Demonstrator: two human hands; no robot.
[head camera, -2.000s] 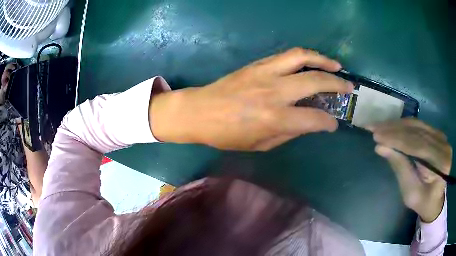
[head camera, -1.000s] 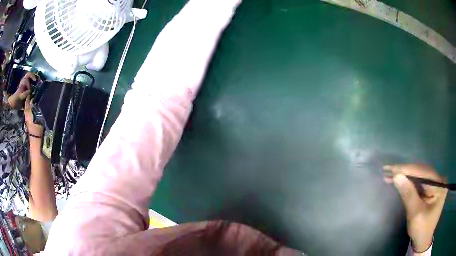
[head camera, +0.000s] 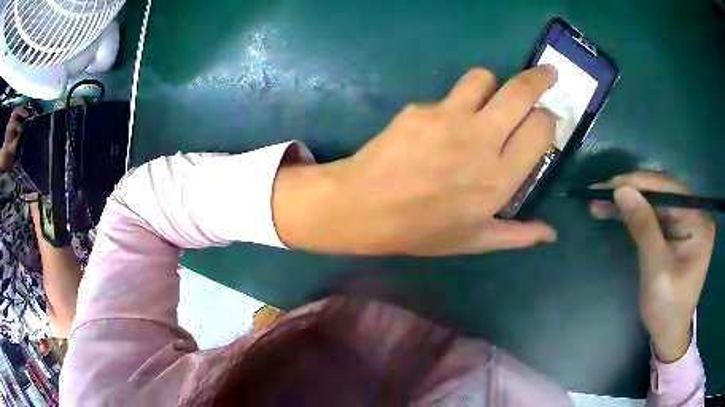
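Note:
An open mobile phone unit (head camera: pixel 606 73) lies tilted on the green mat, its dark frame pointing to the upper right. A pale plate (head camera: pixel 574 89) covers its upper part; part of the circuit board (head camera: pixel 528 187) shows at the lower end. My left hand (head camera: pixel 429 175) lies over the phone's left side, fingertips on the pale plate and thumb apart beyond the lower end. My right hand (head camera: pixel 664 238) holds black tweezers (head camera: pixel 660 199), tips pointing left, a little to the right of the phone's lower end and apart from it.
A white fan (head camera: pixel 60 40) stands at the upper left. A black bag or box (head camera: pixel 95 163) with a cable is below it. Another person's forearm (head camera: pixel 60 278) shows at the left edge. The wearer's head and pink clothing cover the bottom. The green mat (head camera: pixel 358 63) is shiny.
A second ago my left arm reached to the far side and no phone showed. Now my left hand is back, on a phone lying at a steeper angle than the earlier one.

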